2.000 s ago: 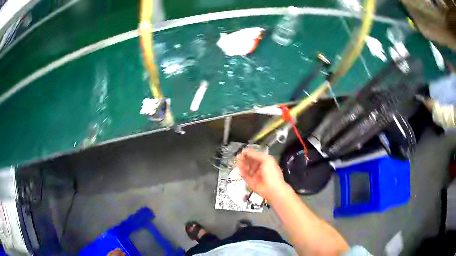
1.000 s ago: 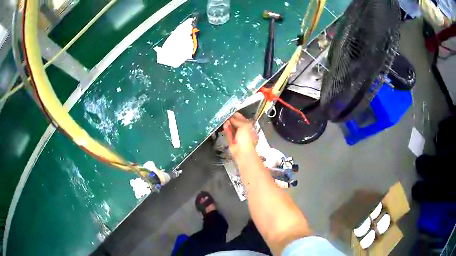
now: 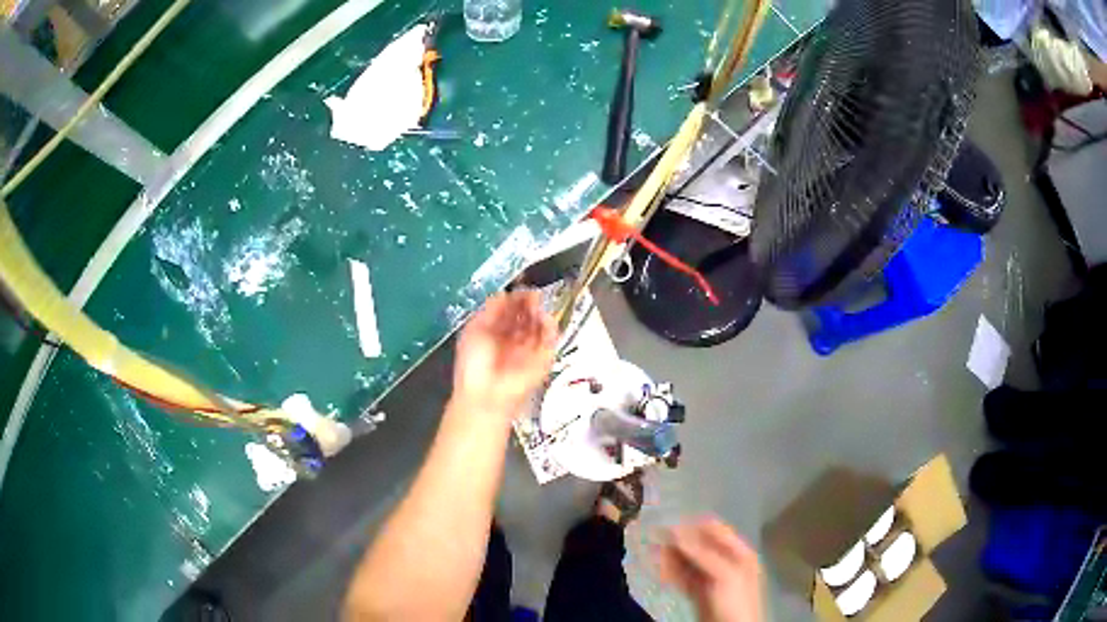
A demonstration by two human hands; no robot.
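Observation:
My left hand (image 3: 504,350) is at the bench edge, beside the lower hose bundle (image 3: 662,174). Its fingers are curled and partly hidden, so I cannot tell whether it grips anything. My right hand (image 3: 716,565) is low at the bottom, blurred, with no object visible in it. A red tie (image 3: 619,226) is knotted around the hoses. The pressure tank's white round lid (image 3: 571,444) is on the floor below, with a regulator and fittings (image 3: 649,425) on its right side. Another yellow hose (image 3: 115,355) ends in a white-crusted nozzle head (image 3: 318,440) at the bench edge.
The green bench (image 3: 279,340) holds a hammer (image 3: 624,103), a white-smeared rag (image 3: 382,97), a white strip (image 3: 364,309) and a clear bottle (image 3: 492,17). A black fan (image 3: 856,146), a blue stool (image 3: 917,286) and an open box of white cans (image 3: 932,504) stand right.
The right hand has left the bench edge and moved down to the bottom. The left hand has come into view at the hoses. The view has shifted slightly right, and a foot shows beside the tank.

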